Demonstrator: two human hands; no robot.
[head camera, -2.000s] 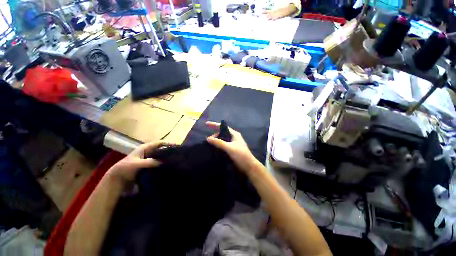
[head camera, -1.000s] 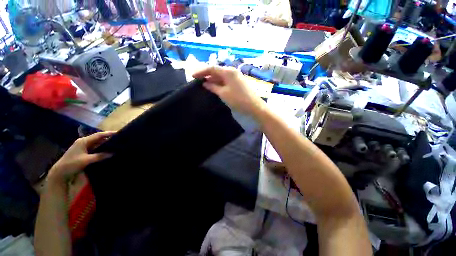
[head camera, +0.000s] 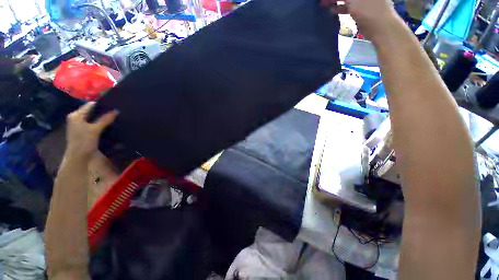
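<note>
A large black fabric panel (head camera: 219, 76) is held up and spread at a slant across the middle of the view. My left hand (head camera: 85, 128) grips its lower left corner. My right hand (head camera: 355, 8) grips its upper right corner at the top edge of the picture. A second black panel (head camera: 273, 147) lies on the table below and hangs over the front edge. The overlock machine (head camera: 383, 158) is at the right, largely hidden behind my right forearm.
A red plastic basket (head camera: 117, 202) with dark cloth is at the lower left. A red plastic bag (head camera: 82, 79) and a grey metal box with a fan grille (head camera: 123, 54) are at the far left. Black thread cones (head camera: 458, 71) stand at the right. Cables hang below the machine plate (head camera: 339, 169).
Both hands have moved up and apart, my right hand farther to the upper right. The panel, bunched and then half raised before, is now stretched out above the table. The red basket shows more.
</note>
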